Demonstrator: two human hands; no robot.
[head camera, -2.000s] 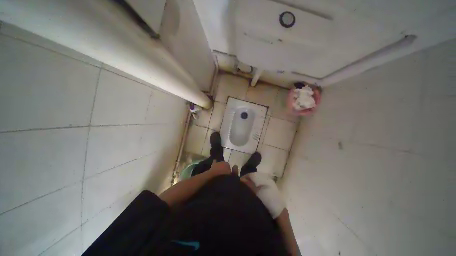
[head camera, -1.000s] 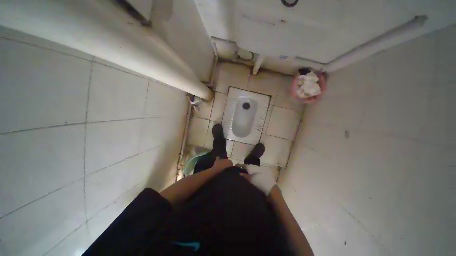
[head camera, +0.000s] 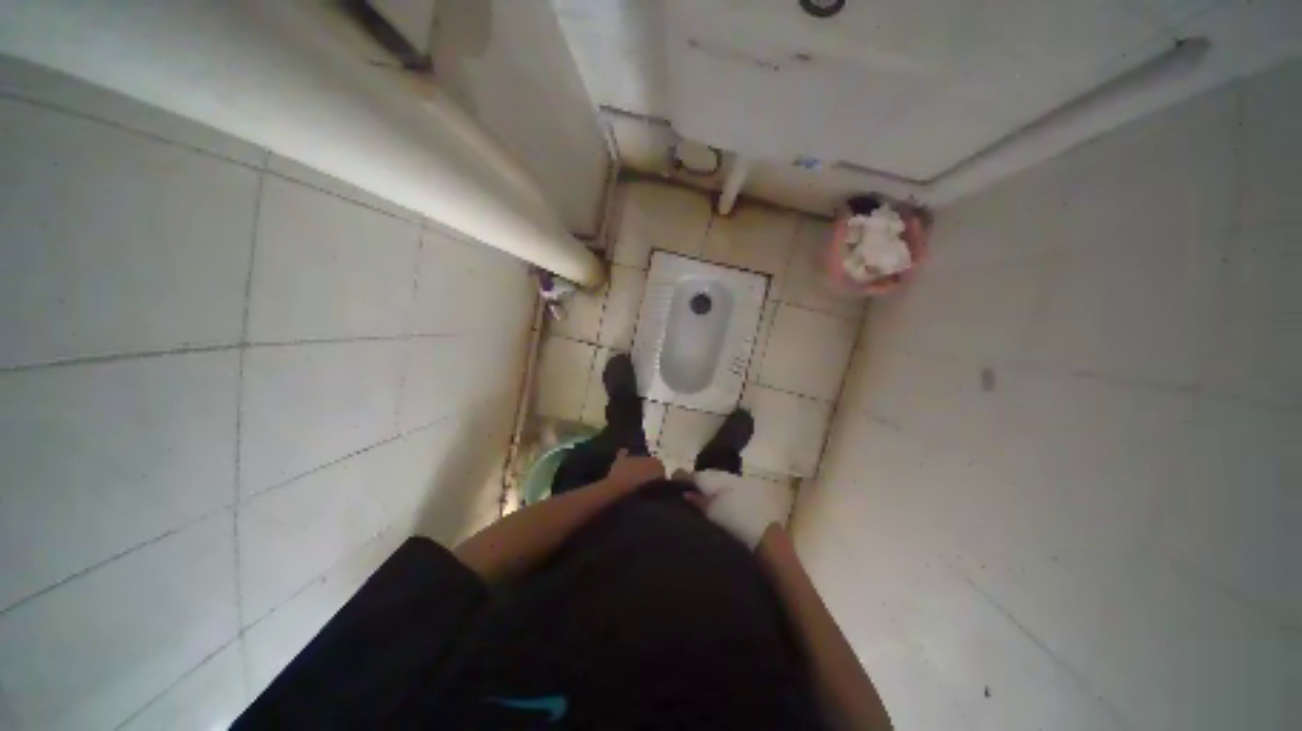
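My left hand (head camera: 634, 471) is bare and lies at the front of my dark clothing at waist height; its fingers are mostly hidden. My right hand (head camera: 735, 506) has a white covering over the hand and wrist and is at the waist beside the left one. The frames do not show whether either hand grips anything. A white squat toilet (head camera: 695, 337) is set in the tiled floor in front of my dark shoes.
A pink waste basket (head camera: 880, 249) with white paper stands in the far right corner. A green bucket (head camera: 548, 466) is by the left wall, partly hidden by my leg. A thick pale pipe (head camera: 543, 222) runs down at the left. Tiled walls rise on both sides.
The view has shifted slightly, so the toilet and basket sit a little higher in the picture than two seconds ago. Both hands stay at the waist with only small movement.
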